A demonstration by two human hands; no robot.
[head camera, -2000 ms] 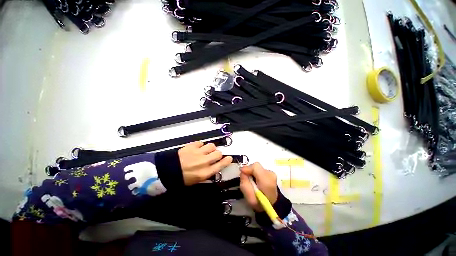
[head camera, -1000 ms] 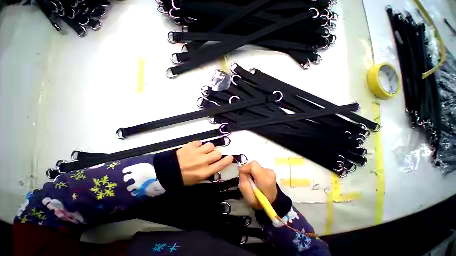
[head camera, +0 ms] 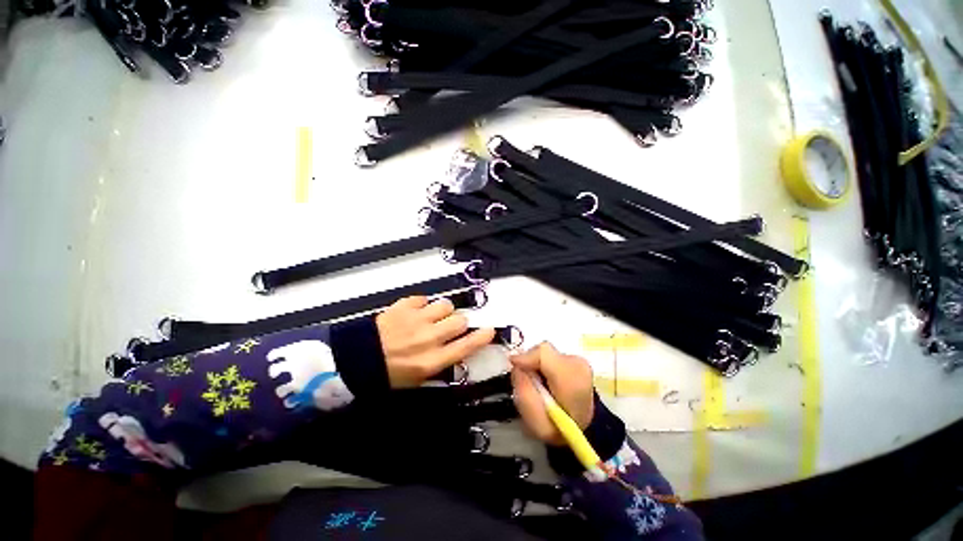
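My left hand [head camera: 425, 340] lies flat with its fingertips pressing a black webbing strap [head camera: 484, 336] near its stitched end. A silver D-ring [head camera: 514, 335] sticks out just right of my fingertips. My right hand [head camera: 553, 389] holds a slim yellow pen-shaped tool [head camera: 567, 427] like a pencil, an orange-red cord at its tail. The tool's tip is close to the D-ring, largely hidden by my fingers, so contact cannot be told. More black straps with rings lie under and below my hands, partly covered by my sleeves.
A loose strap pile [head camera: 623, 254] fans out ahead of my hands. A larger pile [head camera: 528, 63] lies behind it, another at the far left. At the right are a yellow tape roll [head camera: 815, 169], a strap stack [head camera: 882, 148] and crinkled clear plastic [head camera: 876, 322]. Yellow tape marks the table.
My right hand and the yellow tool have shifted very slightly right. The whole view has also moved a little. My left hand keeps its place on the strap.
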